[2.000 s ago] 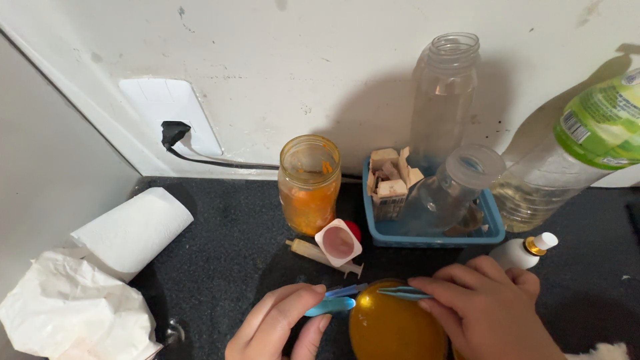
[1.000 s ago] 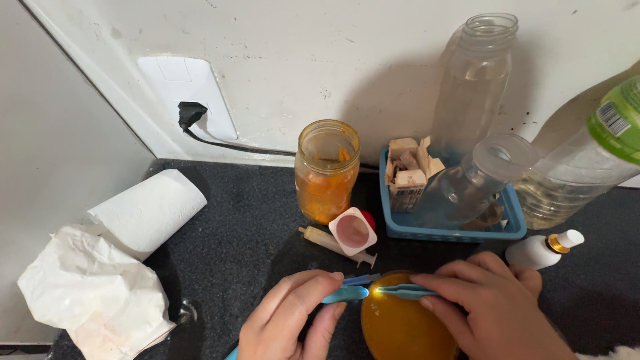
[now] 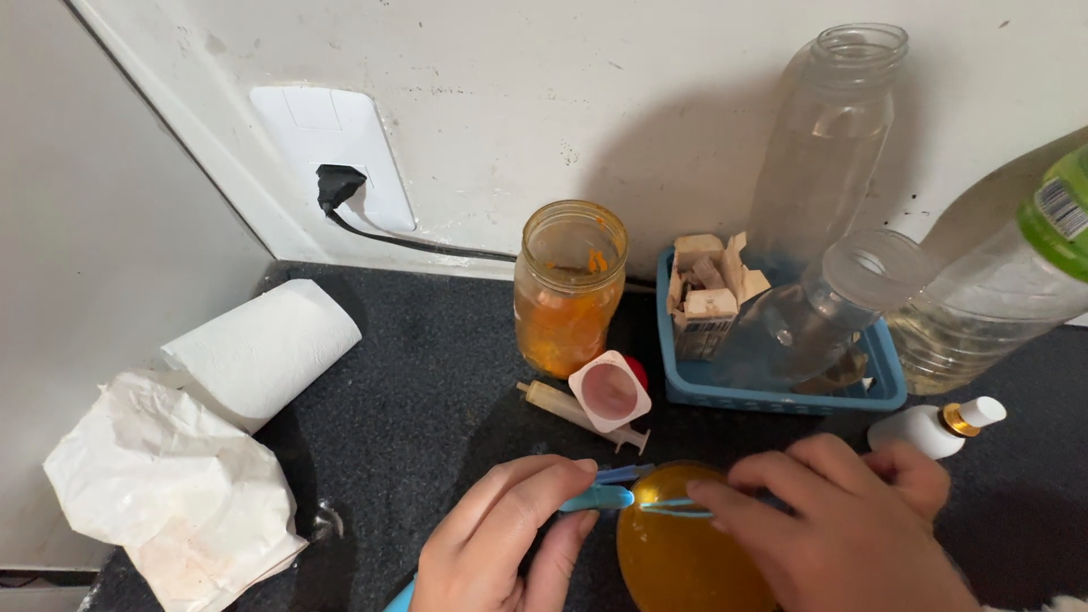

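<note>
My left hand (image 3: 510,531) pinches a light-blue pen-like tool (image 3: 599,498) with a glowing tip between thumb and fingers. Its lit end is at the upper left rim of a round amber-coloured dish or lid (image 3: 680,552). From the right, my right hand (image 3: 837,510) grips light-blue tweezers (image 3: 676,507), their points facing the lit tip over the amber surface. A darker blue tool (image 3: 623,473) lies just behind the pen-like one. Beyond the hands lie a plastic syringe (image 3: 565,406) and, touching it, a small square pinkish cup (image 3: 609,391). What the tweezers hold, if anything, is too small to tell.
Behind stands a glass jar with orange contents (image 3: 568,314). A blue basket (image 3: 782,398) holds an opened small carton (image 3: 704,297) and clear bottles. At right are a white bottle (image 3: 918,431) and a large plastic bottle (image 3: 977,297). At left lie a paper roll (image 3: 272,348) and a crumpled white bag (image 3: 170,484).
The tweezers' points, close to the lit tip a second ago, now sit slightly apart from it. My right fingers reach farther over the amber dish.
</note>
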